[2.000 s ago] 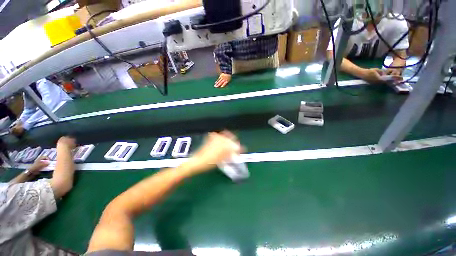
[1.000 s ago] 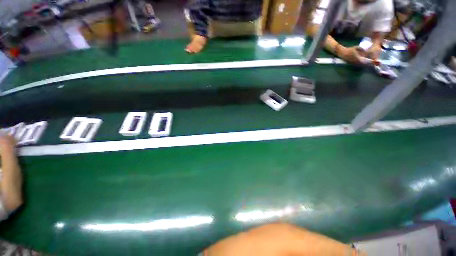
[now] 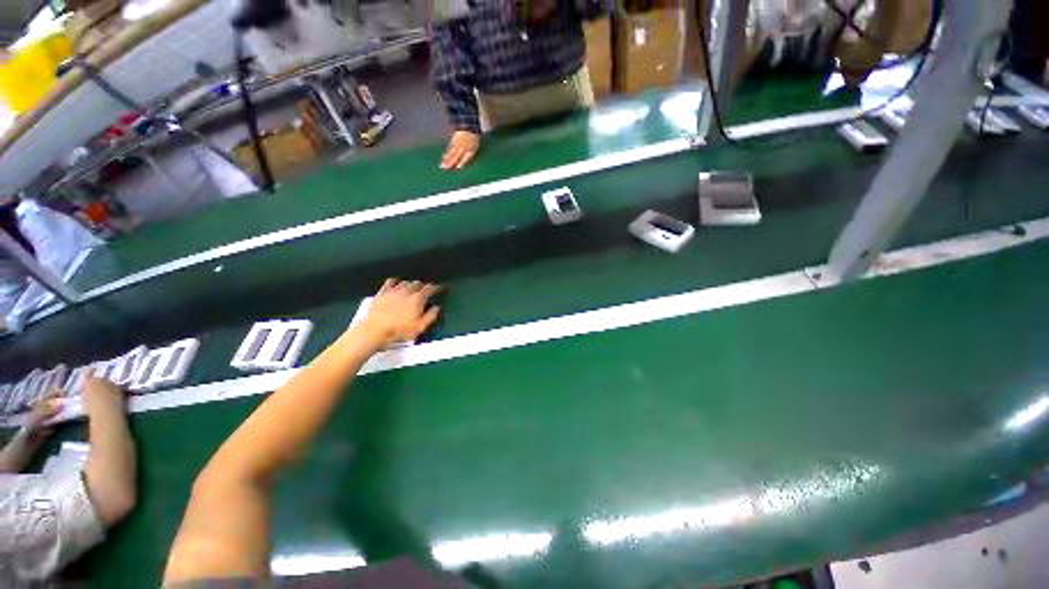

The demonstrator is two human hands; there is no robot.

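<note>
My left hand (image 3: pixel 403 311) reaches in from the lower left, palm down over the near side of the belt. It covers most of a white housing (image 3: pixel 366 311); white edges show beside and below the hand. The fingers are spread, and I cannot tell whether they grip it. Two white housings (image 3: pixel 273 344) lie side by side just left of my hand. Farther back on the belt lie a small white housing (image 3: pixel 561 206), a tilted one (image 3: pixel 661 230) and a greyish stack (image 3: pixel 728 199). My right hand is not in view.
A white rail (image 3: pixel 598 319) runs along the belt, in front of the green worktop (image 3: pixel 644 426). A grey post (image 3: pixel 920 144) stands at the right. A neighbour's hands (image 3: pixel 46 408) are near a row of housings at left. Another person's hand (image 3: pixel 460 150) rests across the belt. A light metal plate (image 3: pixel 943 558) is at lower right.
My left arm is again stretched out, now with its hand over the belt, left of where it was two seconds ago. A small housing now lies on the far part of the belt.
</note>
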